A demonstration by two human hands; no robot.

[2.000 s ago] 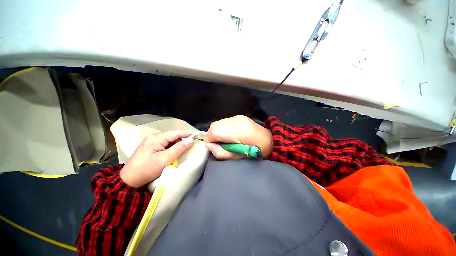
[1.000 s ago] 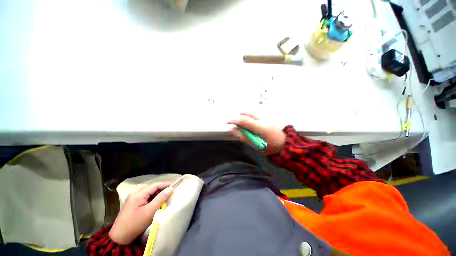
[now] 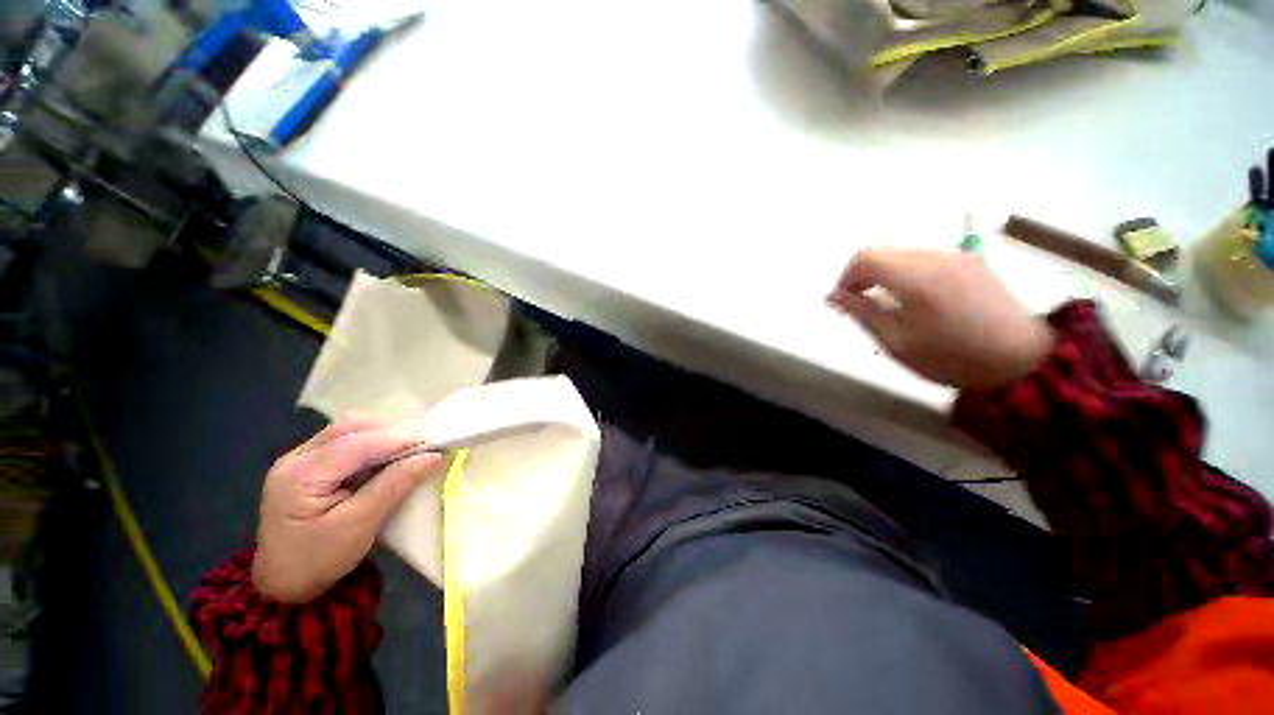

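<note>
A cream handbag body (image 3: 524, 517) with a yellow edge strip (image 3: 453, 559) rests against the left of my grey-aproned lap. My left hand (image 3: 335, 489) pinches its upper edge between thumb and fingers. My right hand (image 3: 943, 314) is over the white table near its front edge, fingers curled loosely, with nothing visible in it. The green-handled tool (image 3: 971, 242) shows just behind my right hand, mostly hidden by it; whether the hand touches it cannot be told.
The white table (image 3: 629, 182) holds cream pieces with yellow edges (image 3: 1006, 35) at the back, a brown stick (image 3: 1090, 256), a small yellowish block (image 3: 1146, 242), a container (image 3: 1236, 261) at right, and a blue tool (image 3: 328, 91) at far left. Another cream bag (image 3: 405, 342) hangs below the table edge.
The view has turned left. My right hand has moved out over the table, and the green tool is no longer seen in its grasp. My left hand has lifted the bag's edge.
</note>
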